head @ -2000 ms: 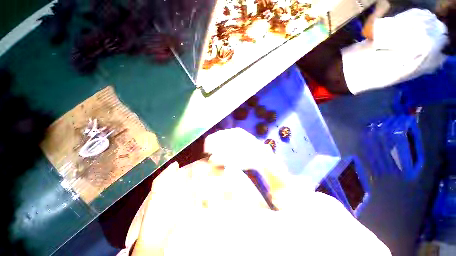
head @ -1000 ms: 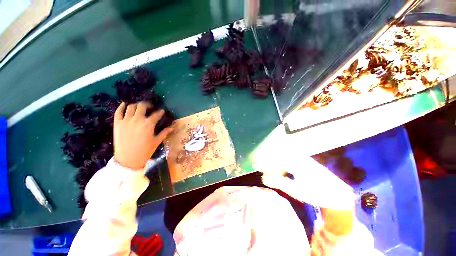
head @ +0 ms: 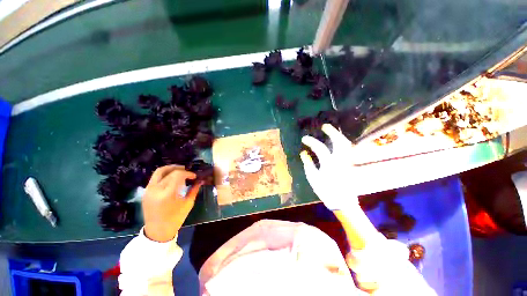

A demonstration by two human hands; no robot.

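Note:
My bare left hand [head: 167, 199] grips a black ribbed part [head: 200, 171] between thumb and fingers, at the left edge of the cardboard pad [head: 271, 186]. White paste [head: 251, 163] lies in the pad's middle. A big heap of black ribbed parts [head: 144, 136] lies left of the pad. My gloved right hand [head: 332, 173] is right of the pad, fingers spread, at the loose black parts [head: 344, 121]. A dark part shows between its thumb and finger; I see no firm grip. The glove is overexposed.
A slim white tube [head: 39, 201] lies far left on the green bench [head: 63, 153]. A glossy clear sheet [head: 427, 46] covers the bench at right. A large blue bin [head: 451, 231] is below right, with ribbed round parts. A small blue crate [head: 52, 274] is lower left.
My left hand has moved from the heap towards the pad and now holds a black part. My right hand has moved up from the bench edge to the loose parts. The view has shifted.

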